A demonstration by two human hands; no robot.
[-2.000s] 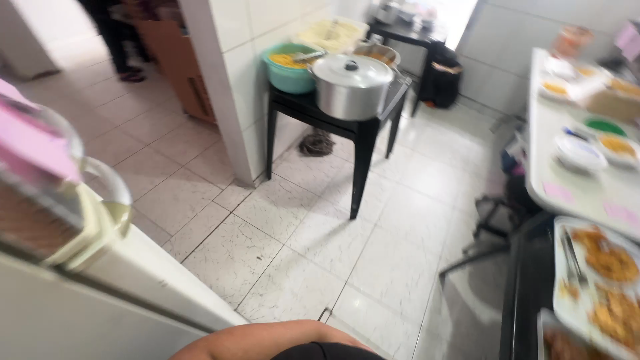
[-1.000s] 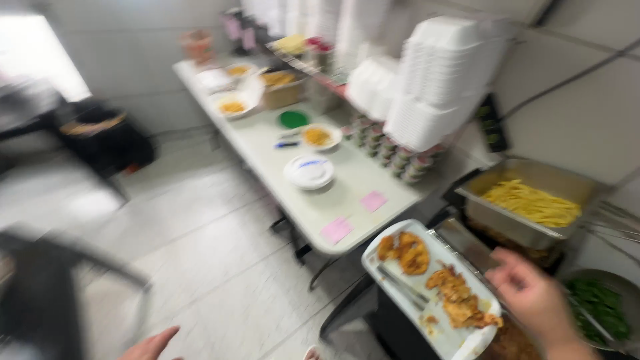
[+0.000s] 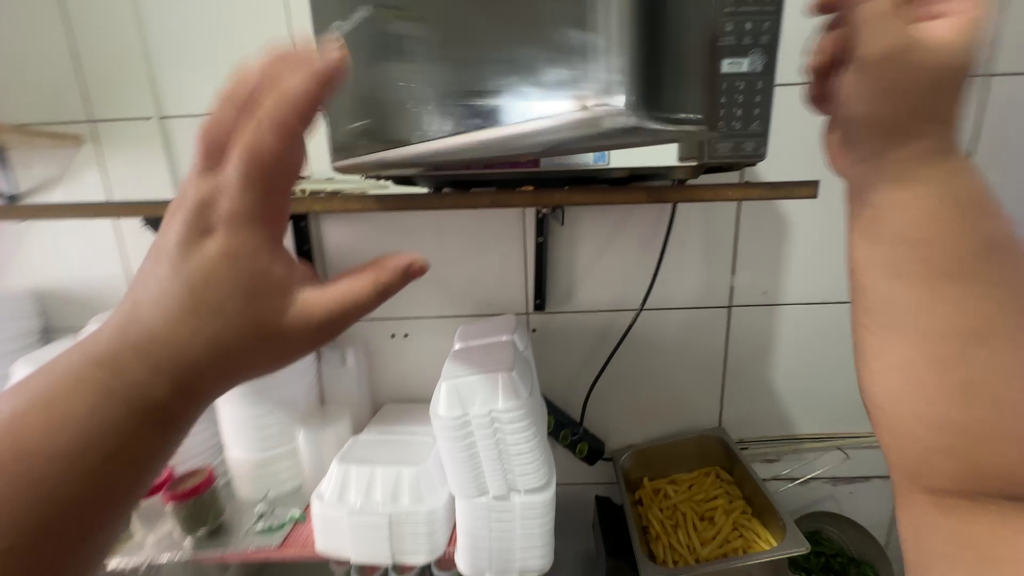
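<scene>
My left hand [image 3: 240,216] is raised in front of the left end of a microwave oven [image 3: 512,88], thumb and fingers spread, holding nothing. My right hand [image 3: 900,76] is up at the right of the microwave's control panel, blurred and cut by the top edge; its fingers look curled, and whether it holds anything cannot be told. The microwave stands on a wooden shelf [image 3: 608,194], its door seeming slightly tilted out at the bottom. Neither hand plainly touches it.
Below the shelf are stacked white foam containers [image 3: 496,448], a power strip [image 3: 574,432] with a black cable, a metal pan of French fries [image 3: 704,516], and a bowl of greens [image 3: 840,552]. Jars with red lids [image 3: 192,496] stand at lower left.
The view has swung from the floor and long table up to the wall shelf. Both hands are now raised high; one second ago my right hand was beside the tray of fried food.
</scene>
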